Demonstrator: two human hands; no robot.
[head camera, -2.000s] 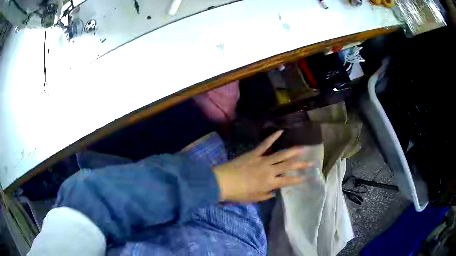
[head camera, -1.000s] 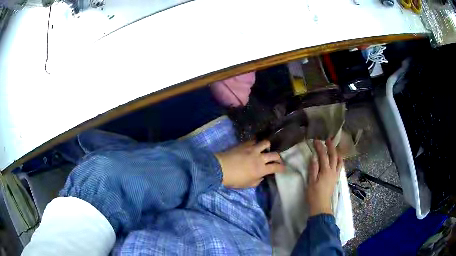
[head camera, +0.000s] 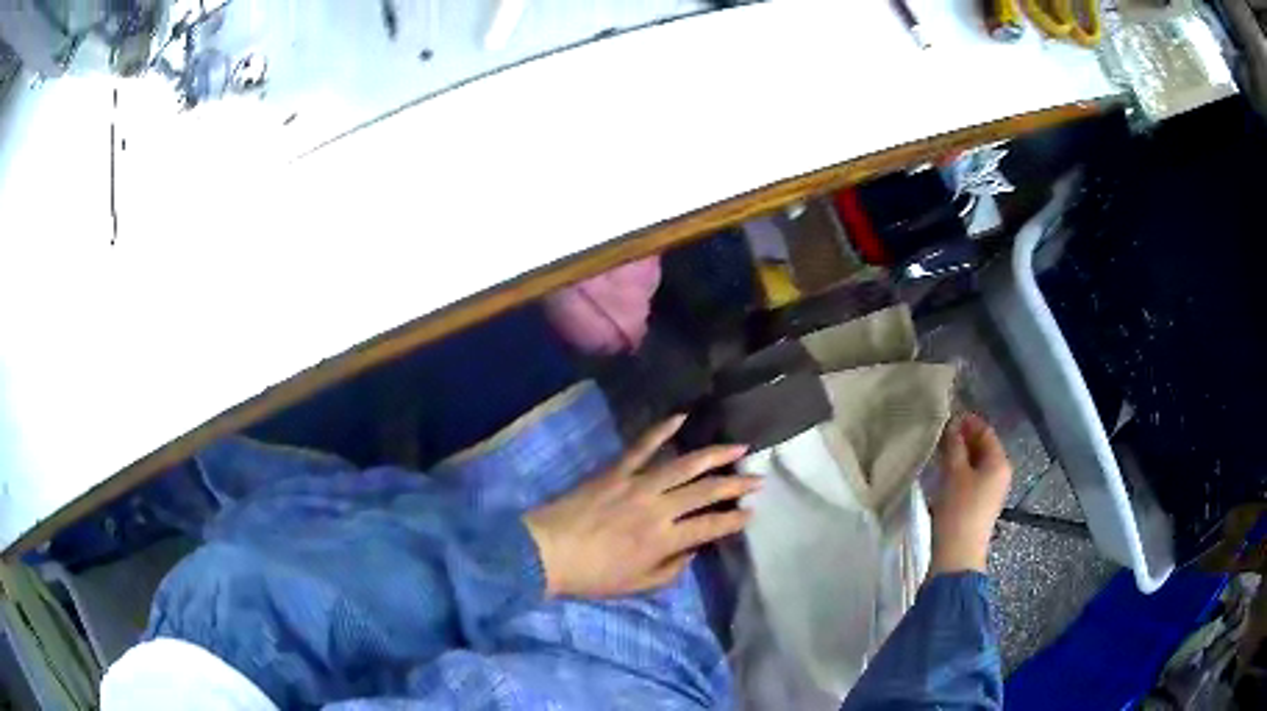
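A beige garment panel lies over my lap, on its right side. Its top end has a dark brown band and a khaki lining with an open, V-shaped fold. My left hand lies palm down at the panel's left edge, fingers spread, fingertips at the dark band and the beige cloth. My right hand is at the panel's right edge with curled fingers beside the khaki corner. Whether it pinches any cloth cannot be told.
The white machine table with its wooden edge crosses above my lap. Yellow-handled scissors lie at its far right. Pink cloth shows under the table. A pale-rimmed bin stands at the right, with blue cloth below it.
My right hand, absent two seconds ago, came onto the panel and has since moved right to its edge. My left hand has shifted left and its fingers have spread. The khaki end lies more open.
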